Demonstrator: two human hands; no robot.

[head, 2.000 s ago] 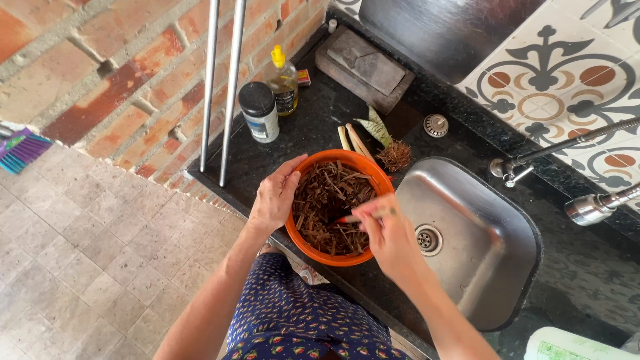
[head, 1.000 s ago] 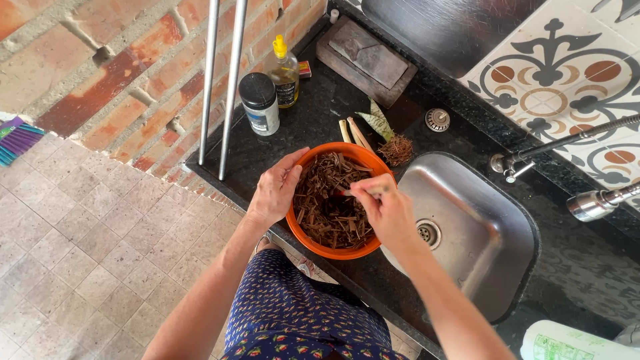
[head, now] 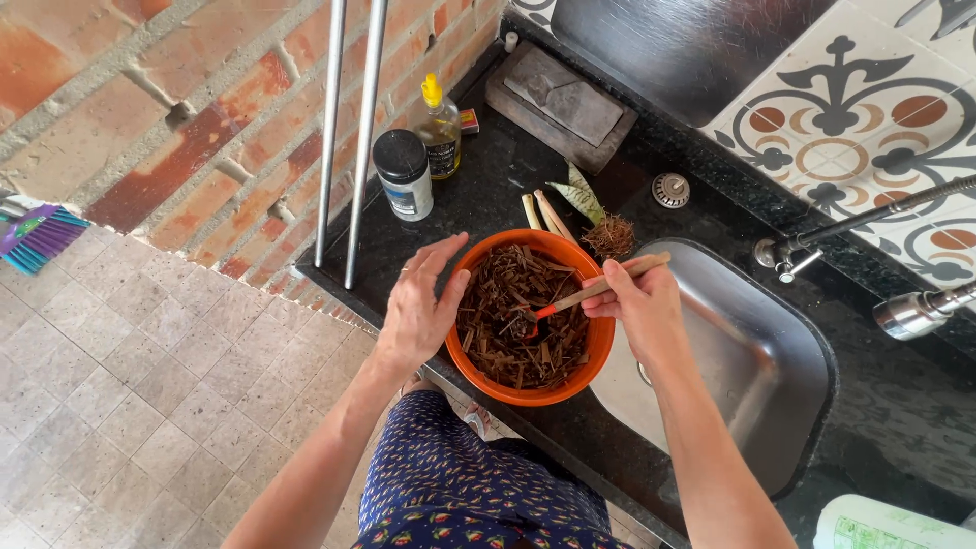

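Note:
An orange plastic bowl (head: 604,335) stands at the counter's edge beside the sink, filled with brown bark-like shreds (head: 518,286). My left hand (head: 421,305) lies against the bowl's left rim, its fingers spread and holding nothing. Between the thumb and fingers of my right hand (head: 640,301) is the wooden handle of a small orange-red hand tool (head: 570,299). The tool's head is in the shreds, partly covered by dark material. Behind the bowl lie a variegated leaf cutting (head: 579,198) with a clump of brown roots (head: 611,236) and pale stalks (head: 553,216).
A steel sink (head: 732,343) with a faucet (head: 793,248) is at right, a drain strainer (head: 671,191) behind it. A black-lidded jar (head: 404,177), yellow-capped bottle (head: 440,133), matchbox (head: 469,120) and stone block (head: 560,103) stand farther back. Metal poles (head: 362,145) rise at left.
The tool's orange part and wooden handle now show clearly, with my right hand holding it higher and farther right over the bowl. My left hand's fingers have spread wider beside the rim.

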